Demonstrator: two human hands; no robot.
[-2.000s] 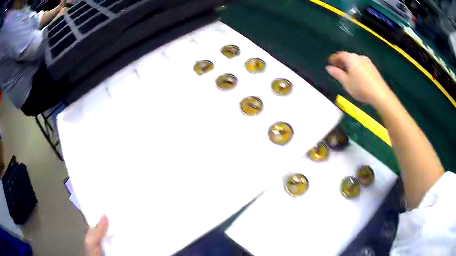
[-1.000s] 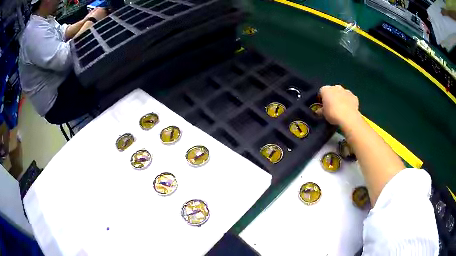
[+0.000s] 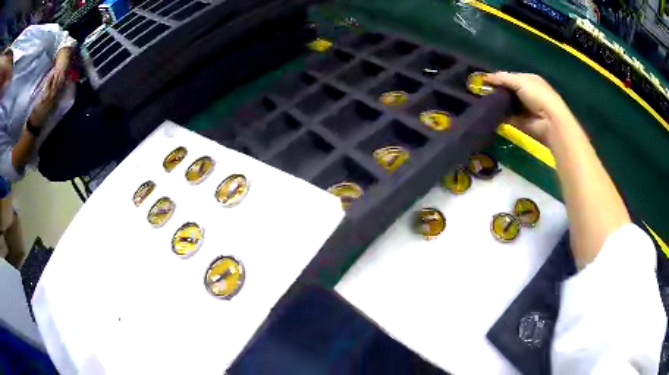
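My right hand point(image 3: 529, 102) grips the far right corner of a black foam tray point(image 3: 469, 139), with its thumb on top. The tray is tilted, its near right side raised. Several amber discs point(image 3: 436, 120) with dark bars lie in pockets on its right side; one is beside my fingertips. A white foam sheet point(image 3: 110, 271) at left overlaps the tray's near left part and carries several amber discs point(image 3: 188, 239). My left hand is not in view.
A white mat point(image 3: 411, 293) at the near right holds several loose amber discs point(image 3: 505, 226). Part of another black tray point(image 3: 524, 322) is beside my sleeve. Stacked black trays point(image 3: 176, 66) and a seated person point(image 3: 37, 80) are at far left. Yellow tape point(image 3: 532, 146) lies on green matting.
The white sheet with discs has come off the tray and moved left and nearer; my left hand has left view. My right hand has taken the tray's corner, and the tray has risen and tilted.
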